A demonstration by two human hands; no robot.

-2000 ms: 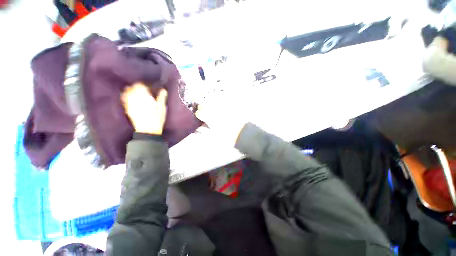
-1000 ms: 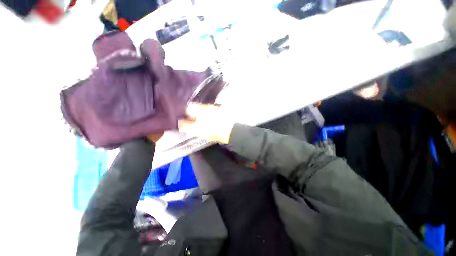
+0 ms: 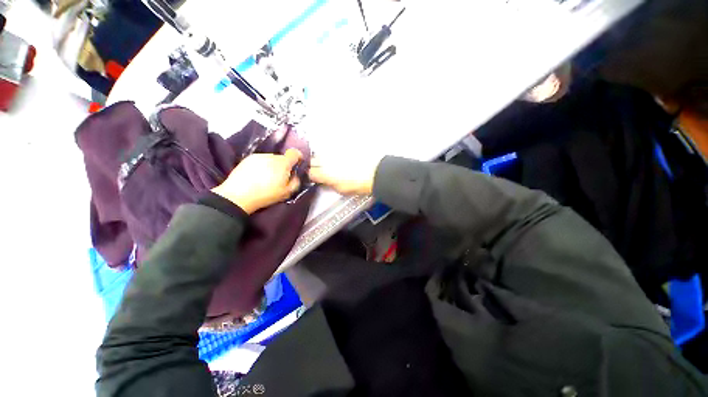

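The plum garment (image 3: 178, 170) lies over the left part of the white machine table and hangs off its front edge. A dark strap or trim (image 3: 155, 145) crosses it. My left hand (image 3: 268, 180) is closed on the garment's edge in front of the machine. My right hand (image 3: 338, 174) is beside it, fingertips touching the same edge; its fingers are partly hidden. The presser foot and needle area (image 3: 289, 105) is just beyond my fingertips. Patterned trim (image 3: 260, 141) runs from there along the cloth.
Dark thread snips (image 3: 376, 50) lie on the table behind my right hand. A measuring tape strip (image 3: 330, 221) runs along the front edge. A blue basket (image 3: 283, 306) is below left. Dark cut pieces (image 3: 178, 75) lie at the back left. Dark cloth (image 3: 590, 178) hangs at right.
The garment has been turned and now hangs over the front edge. My left hand has come from under it onto its top, beside my right hand. The view has shifted.
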